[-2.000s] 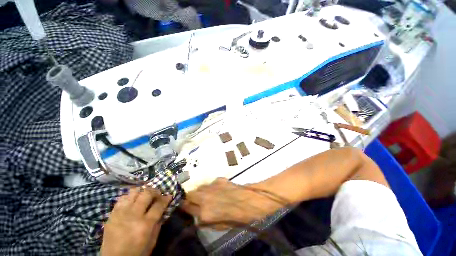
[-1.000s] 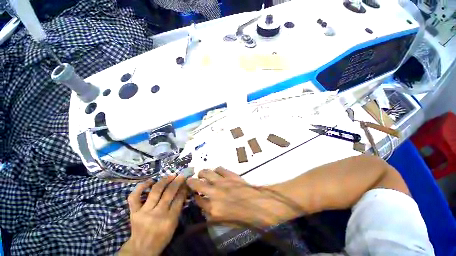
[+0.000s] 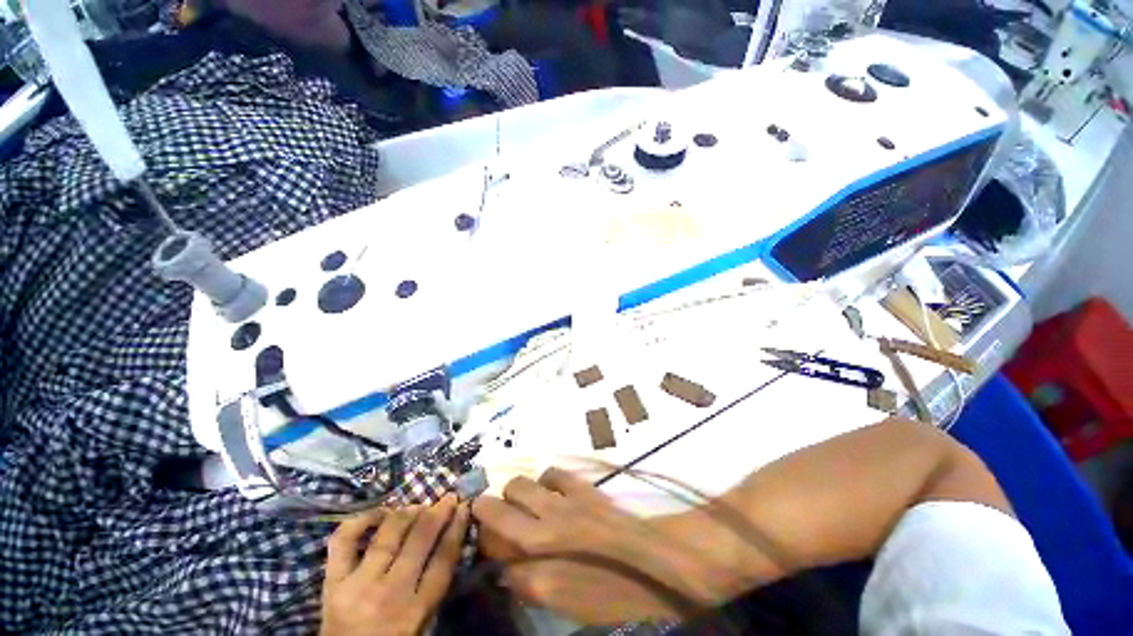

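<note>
The white sewing machine head [image 3: 497, 249] with a blue stripe lies across the view. Black-and-white gingham fabric [image 3: 112, 373] is piled at the left and runs to the needle area. My left hand [image 3: 395, 565] lies flat on the gingham just in front of the presser foot area, fingers forward and close together. My right hand [image 3: 559, 540] is beside it, fingers bent at the fabric's right edge; whether it pinches cloth is hidden. The needle tip is hidden among metal parts and fabric. Dark fabric shows between and below the hands.
Several small brown pieces [image 3: 631, 405] lie on the machine bed, with black thread snips [image 3: 823, 368] to their right. A parts tray [image 3: 975, 298] and tan sticks are farther right. A blue bin [image 3: 1044, 460] and red stool [image 3: 1078, 373] stand at the right. Part of a person shows at the top.
Two seconds ago, a gingham fold stood up between my hands; my left hand now lies flatter, fingers forward. My right-hand fingers have shifted toward the presser foot. The camera view has also shifted.
</note>
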